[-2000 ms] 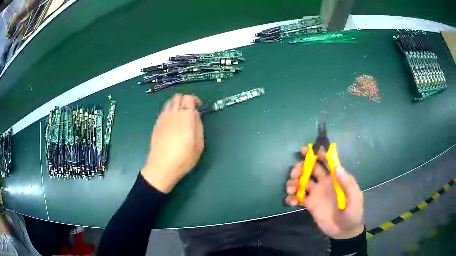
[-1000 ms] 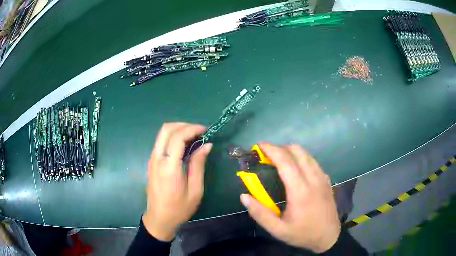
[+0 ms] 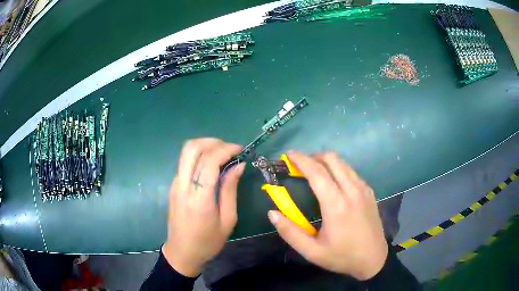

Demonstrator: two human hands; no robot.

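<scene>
My left hand (image 3: pixel 207 196) pinches the dark wire end of a narrow green circuit board (image 3: pixel 279 119) between thumb and fingers. The board points up and to the right, raised above the bench, with a white component near its far end. My right hand (image 3: pixel 336 213) holds pliers with yellow handles (image 3: pixel 289 209). The handles are spread. The dark plier jaws (image 3: pixel 261 165) are at the near end of the board, beside my left fingertips. Whether the jaws grip a wire cannot be told.
A loose pile of boards (image 3: pixel 196 57) lies by the white strip. A row of boards (image 3: pixel 69 153) is at the left. Reddish-orange scraps (image 3: pixel 400 69) lie right of centre. A board batch (image 3: pixel 469 48) and green strands (image 3: pixel 347 13) are at the back. A person's sleeve (image 3: pixel 11 273) shows at lower left.
My left hand has lifted the board and brought it nearer me. The pliers have moved left from the right side to the board's wire end. The bench view has shifted slightly.
</scene>
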